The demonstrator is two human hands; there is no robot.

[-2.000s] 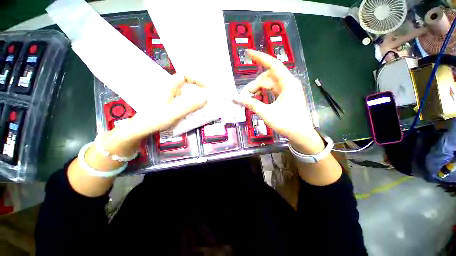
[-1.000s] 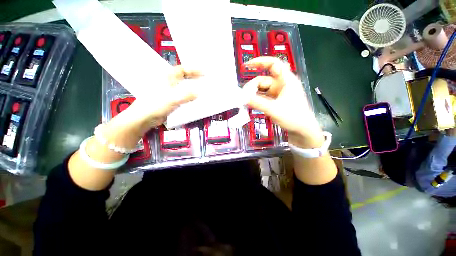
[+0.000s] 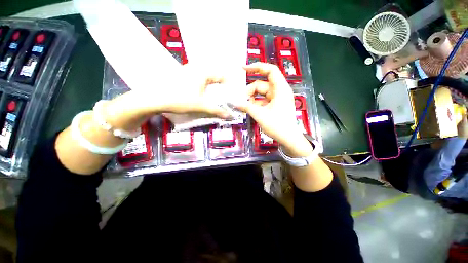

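My left hand (image 3: pixel 174 97) holds long white label strips (image 3: pixel 213 36) that rise over the tray and bend at the hand. My right hand (image 3: pixel 272 105) has thumb and index finger pinched at the strip's edge beside my left fingertips; whether a label is between them is too washed out to tell. Below both hands lies a clear blister tray (image 3: pixel 313 120) with two rows of red devices (image 3: pixel 287 56). Several devices in the near row show white labelled areas. The strips and my hands hide the middle of the tray.
A second clear tray with black devices (image 3: pixel 32 59) is at the left. Tweezers (image 3: pixel 332 113), a pink-edged smartphone (image 3: pixel 382 134) with a white cable, a white fan (image 3: pixel 386 33) and an open box (image 3: pixel 431 113) are at the right. Another person's blue sleeve (image 3: pixel 444 159) shows at the far right.
My left hand has moved right, closer to my right fingertips. The white strips have shifted right. The strip piece seen between my hands a second ago is now mostly hidden behind them.
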